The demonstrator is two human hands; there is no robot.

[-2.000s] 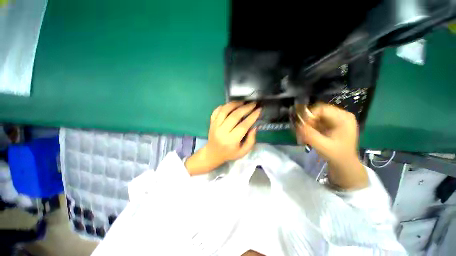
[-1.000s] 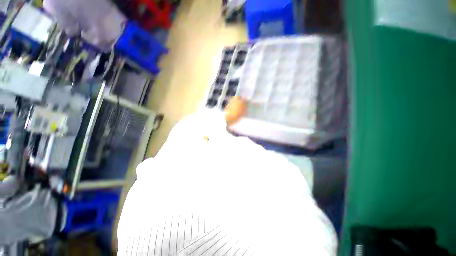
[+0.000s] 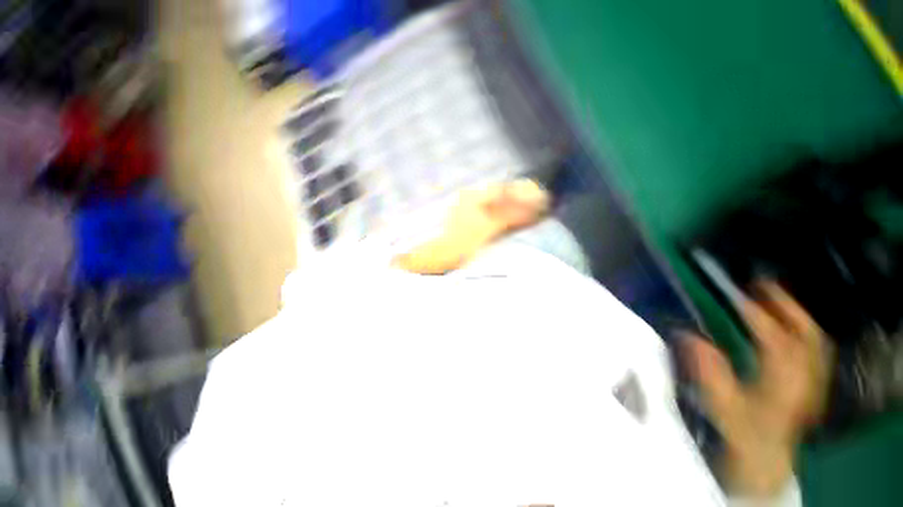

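The frame is blurred by motion. My left hand (image 3: 480, 226) is over the near edge of the pale blister tray (image 3: 421, 119), with its fingers curled; whether it holds something cannot be told. Dark pieces fill pockets along the tray's far-left side. My right hand (image 3: 770, 381) is at the bench edge in front of the black press (image 3: 792, 233), thumb and fingers apart, with nothing visible in it. A pale strip (image 3: 719, 277) runs along the press's front edge, just beyond the fingertips.
The green bench top (image 3: 653, 89) has a yellow line (image 3: 876, 40) at its far side. Blue stools or bins (image 3: 129, 241) stand on the floor (image 3: 223, 149) to the left, with blurred equipment around them. My white smock fills the bottom centre.
The view has swung from the bench to the tray and partly back. My left hand has left the press, reached the tray's pockets and moved toward the bench. My right hand shows again, fingers spread.
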